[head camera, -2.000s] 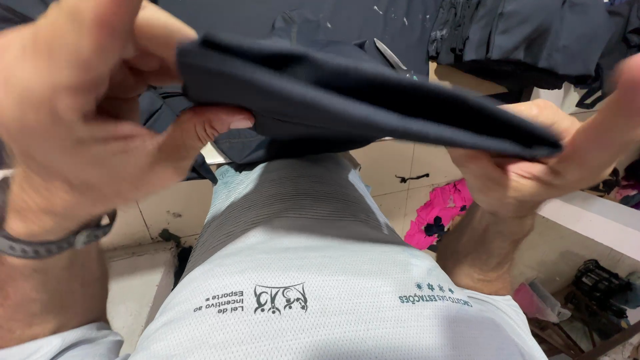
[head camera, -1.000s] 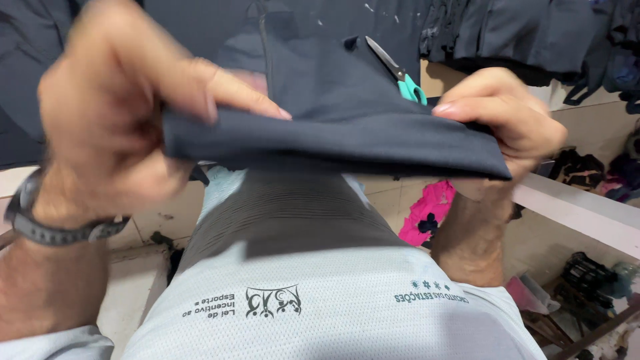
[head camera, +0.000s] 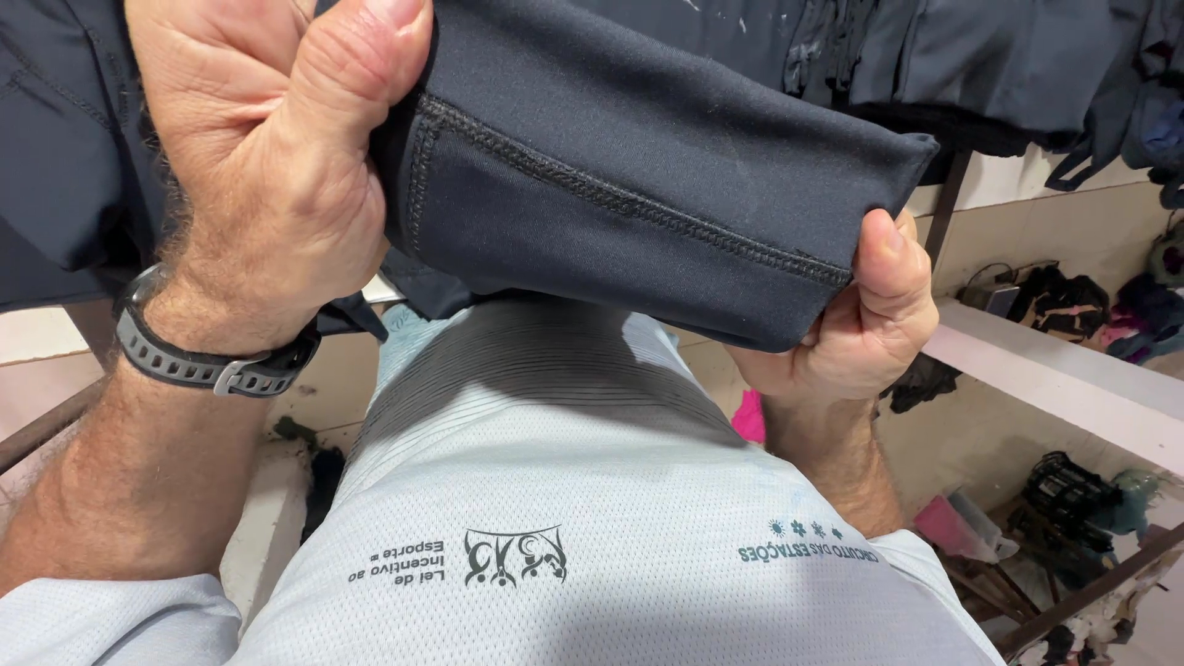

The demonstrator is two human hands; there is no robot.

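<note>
A dark navy piece of stretch fabric (head camera: 629,176) is held up in front of my chest, spread between both hands. A dark stitched seam runs slantwise along it, with a shorter line of stitching near its left end. My left hand (head camera: 268,139), with a grey-strapped watch on the wrist, grips the left end, thumb on top. At the lower right corner my right hand (head camera: 860,314) pinches the edge, its thumb against the cloth and the other fingers mostly hidden behind it.
More dark garments (head camera: 971,65) lie beyond the cloth and at the far left (head camera: 65,157). A white ledge (head camera: 1064,388) runs at the right. Lower right are a pink container (head camera: 948,527) and heaped cloth scraps. A bit of pink cloth (head camera: 749,416) shows below my right hand.
The cloth has turned so that its stitched seam faces the camera, and it appears larger. Scissors with teal handles, seen behind it one second ago, are out of sight.
</note>
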